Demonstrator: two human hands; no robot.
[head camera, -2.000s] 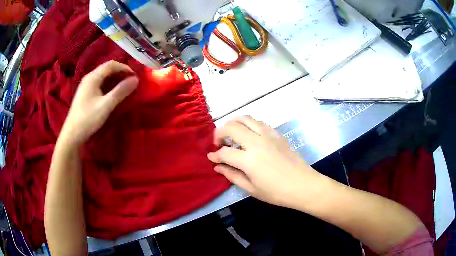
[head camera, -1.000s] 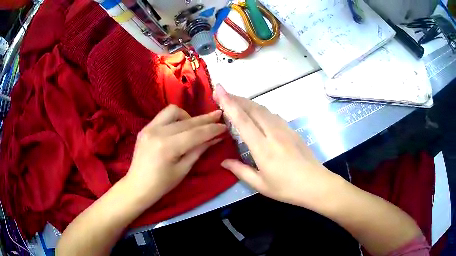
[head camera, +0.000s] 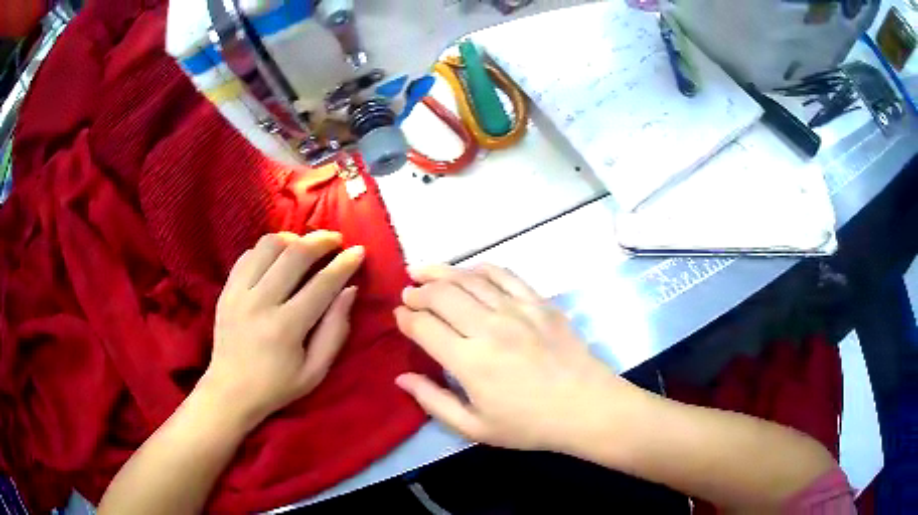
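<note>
Red cloth (head camera: 322, 422) lies over the left of the table, with a finely ribbed panel (head camera: 201, 201) in it. Its right edge runs from the presser foot (head camera: 352, 179) toward me, lit by a warm glow at the needle. My left hand (head camera: 285, 317) rests palm down on the cloth, fingers slightly apart, pointing at the foot. My right hand (head camera: 493, 357) lies at the cloth's right edge, fingertips on it, thumb apart and lower. Neither hand shows a clear grip on the cloth. The sewing machine head (head camera: 242, 75) stands at the upper left.
Orange-red and yellow scissor handles (head camera: 513, 126) with a green part lie right of the needle. An open notebook (head camera: 644, 111) with a pen (head camera: 679, 58) lies farther right, a black marker (head camera: 785, 121) beside it. Small dark metal pieces (head camera: 830, 96) lie upper right. More red cloth (head camera: 785, 387) hangs lower right.
Since one second ago my left hand has moved left, away from the right hand, and its fingers have spread. My right hand has shifted slightly left and down. The cloth edge now lies straighter before the foot.
</note>
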